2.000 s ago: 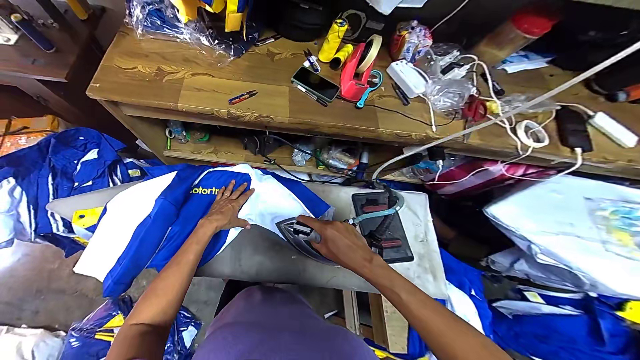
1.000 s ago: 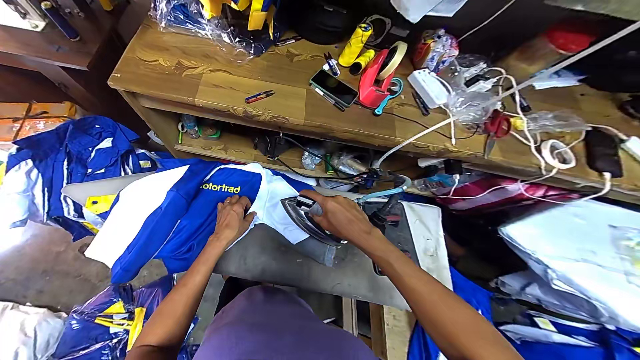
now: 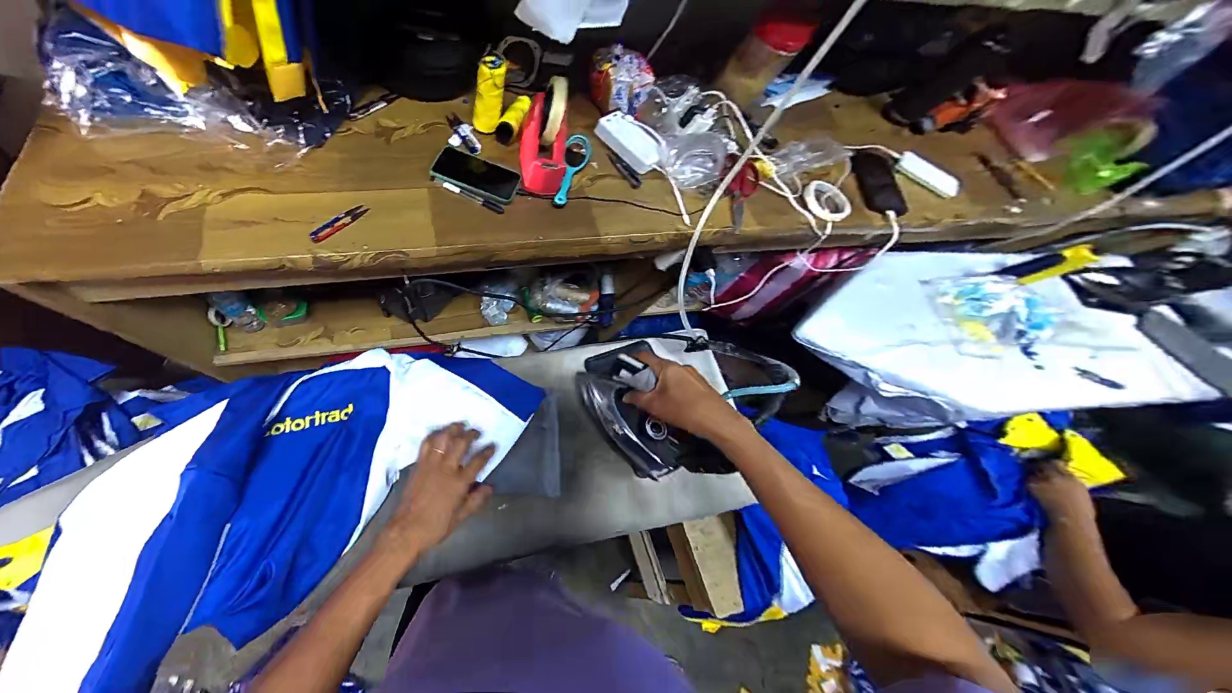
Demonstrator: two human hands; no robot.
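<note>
A blue and white garment point(image 3: 318, 481) with yellow lettering lies spread over the left part of a grey padded ironing board point(image 3: 577, 500). My left hand point(image 3: 446, 481) rests, fingers apart, on the garment's white part near its right end. My right hand point(image 3: 679, 390) grips the handle of an electric iron point(image 3: 626, 428), which stands clear of the garment on the right part of the board, over or beside a dark rest. A light blue cord sleeve point(image 3: 765, 387) runs from the iron's rear. Dark translucent material point(image 3: 539, 448) shows under the garment's right edge.
Beyond the board, a wooden table point(image 3: 385, 226) holds a phone point(image 3: 474, 175), a red tape dispenser point(image 3: 544, 144), scissors point(image 3: 741, 183) and tangled cables. A white cord hangs down. At right are a white package point(image 3: 866, 337) and another person's hand point(image 3: 1059, 486) on blue and yellow garments point(image 3: 962, 491).
The iron, in my right hand, has moved right, off the garment's white part. My left hand has moved from near the lettering toward the garment's right end. Another person's hand now shows at right.
</note>
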